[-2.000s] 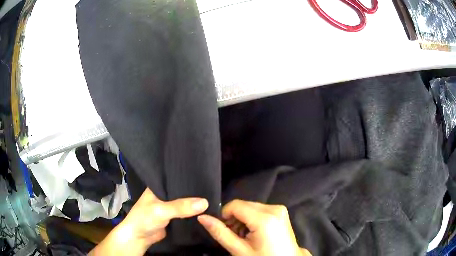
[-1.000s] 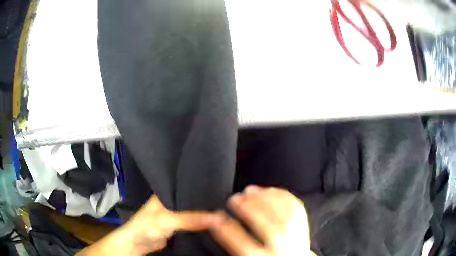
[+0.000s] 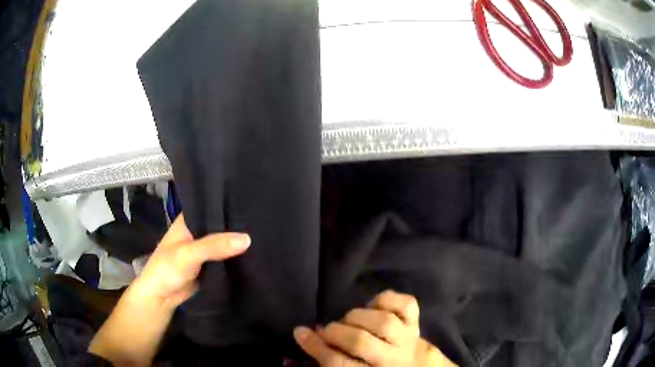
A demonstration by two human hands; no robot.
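Note:
A dark charcoal garment panel runs from the white table down over its near edge towards the lap. Its upper left side has an angled corner. My left hand grips the panel's left side below the table edge, thumb on top and fingers hidden beneath. My right hand is at the panel's lower right edge, fingers curled, pinching the cloth edge between thumb and fingers. Scissors with red looped handles lie on the table at the upper right, their blades out of the picture.
The white table has a grey ribbed near edge. White and black cloth pieces sit in a blue-rimmed bin below left. Dark cloth covers the lap. A shiny plastic-wrapped packet lies at the right table edge.
My left hand has moved up and left, apart from my right hand, which has shifted slightly down. The panel has moved down, bringing its angled corner into view.

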